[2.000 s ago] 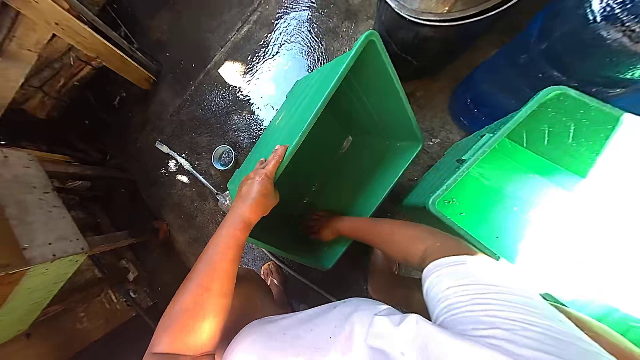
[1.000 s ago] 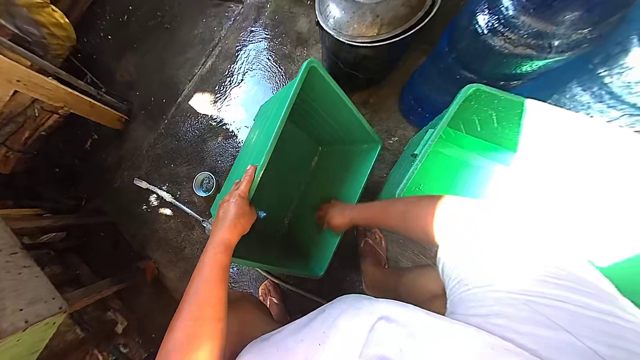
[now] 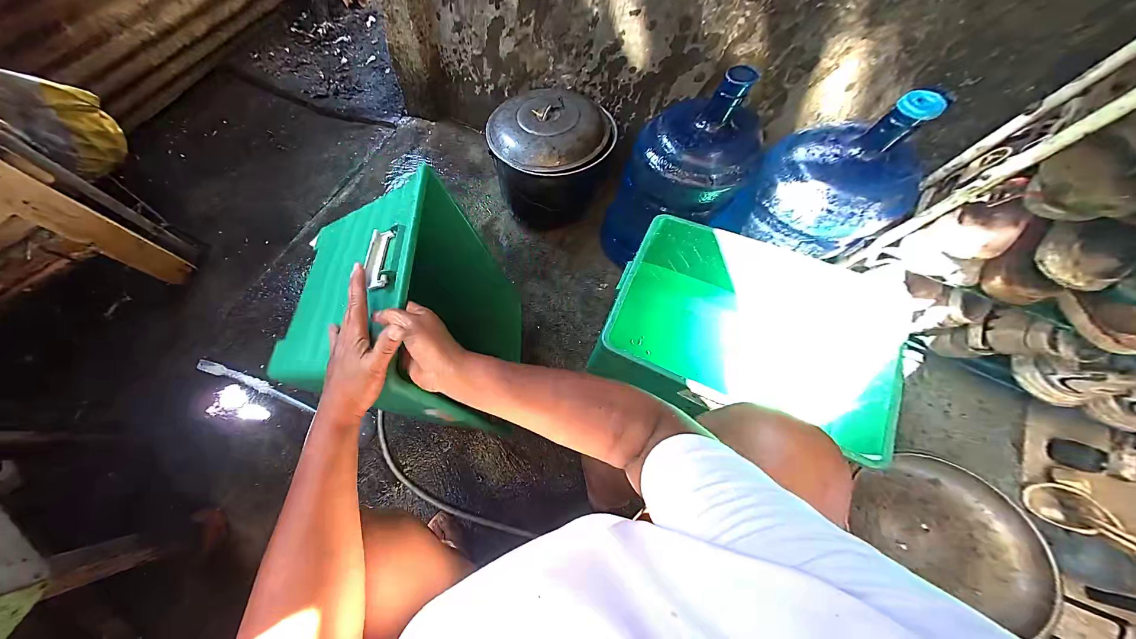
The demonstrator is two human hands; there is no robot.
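Observation:
A green plastic bin (image 3: pixel 355 293) stands tilted on the wet floor in front of me, its opening turned to the right. My left hand (image 3: pixel 359 359) lies against its outer side at the near corner, below a metal latch (image 3: pixel 382 257), thumb near the rim. My right hand (image 3: pixel 424 344) is closed over the rim at the same corner, its fingertips touching my left thumb. A second green bin (image 3: pixel 670 311) sits to the right, open side up, its right part washed out by sunlight. A spray wand (image 3: pixel 253 382) lies on the floor beside the first bin, partly hidden.
A lidded metal pot (image 3: pixel 550 133) and two blue water jugs (image 3: pixel 692 151) (image 3: pixel 825 186) stand along the back wall. A rack of cookware (image 3: pixel 1047 266) is at right, a large round pan (image 3: pixel 958 541) below it. A hose (image 3: pixel 426 497) crosses the floor; wooden boards (image 3: pixel 89 222) are at left.
The first bin has turned so its outer side with the latch shows. My right hand has moved from inside it to the rim beside my left hand. The view has shifted widely.

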